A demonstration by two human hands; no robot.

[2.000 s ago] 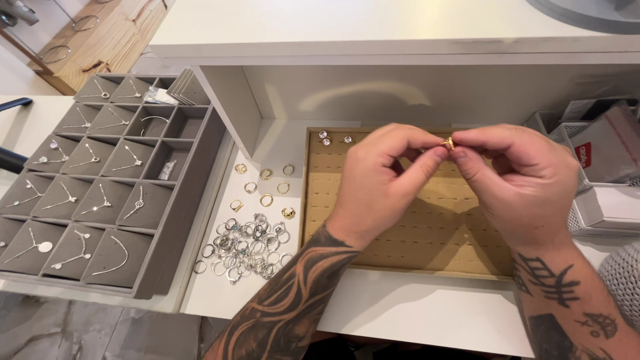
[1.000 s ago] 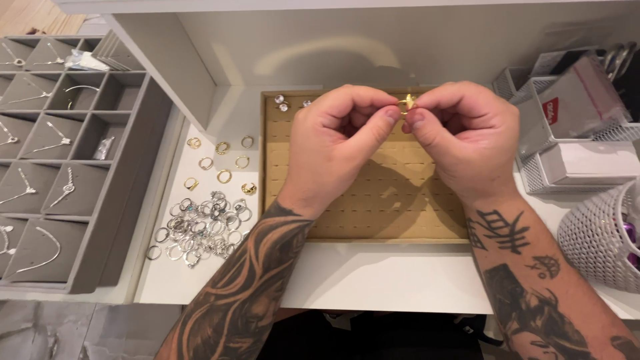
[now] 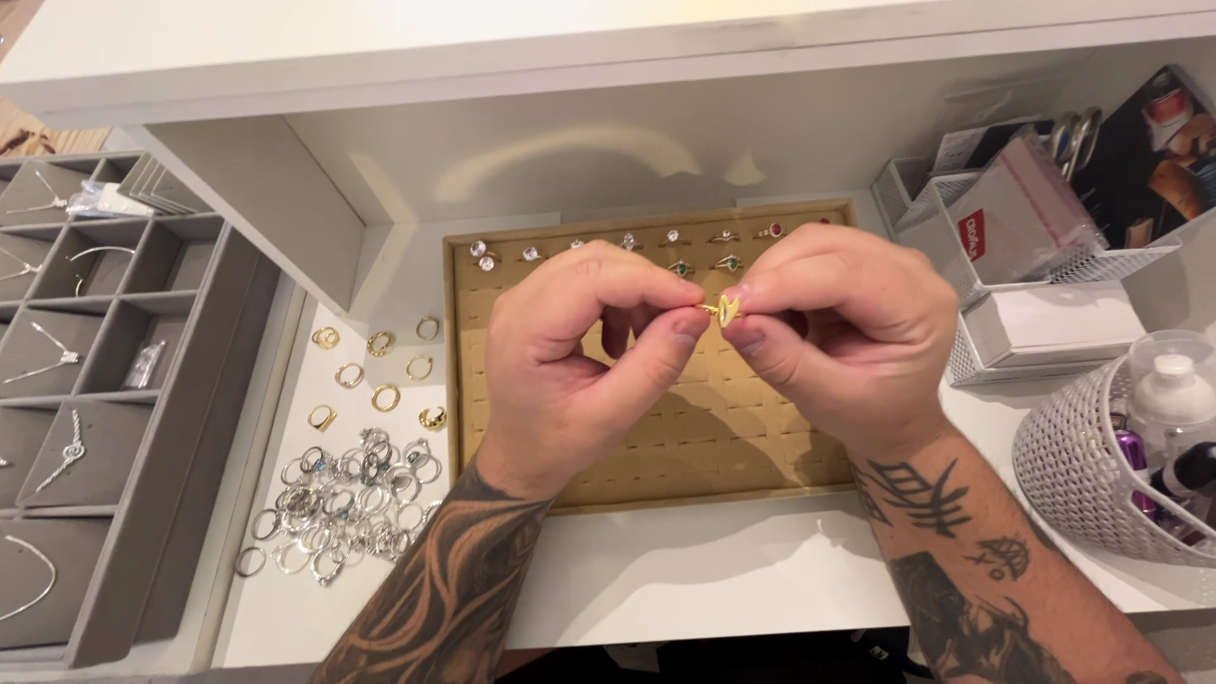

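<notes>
Between the fingertips of both hands is a gold-coloured ring, held above a tan slotted ring tray. My left hand pinches its left side with thumb and index finger; my right hand pinches the right side. Rings with clear, green and red stones sit in slots along the tray's far rows, such as a green-stone ring. Left of the tray, several loose gold-coloured rings lie on the white surface, with a pile of silver-coloured rings nearer me. The hands hide part of the tray.
A grey compartment tray of necklaces and bracelets stands at left, past a white upright panel. A white shelf edge overhangs the back. At right are a mesh organizer with packets and scissors, and a woven plastic basket with bottles.
The view has shifted. Both hands stay together over the tray with the gold-coloured ring between their fingertips; more of the stone rings in the far rows now show.
</notes>
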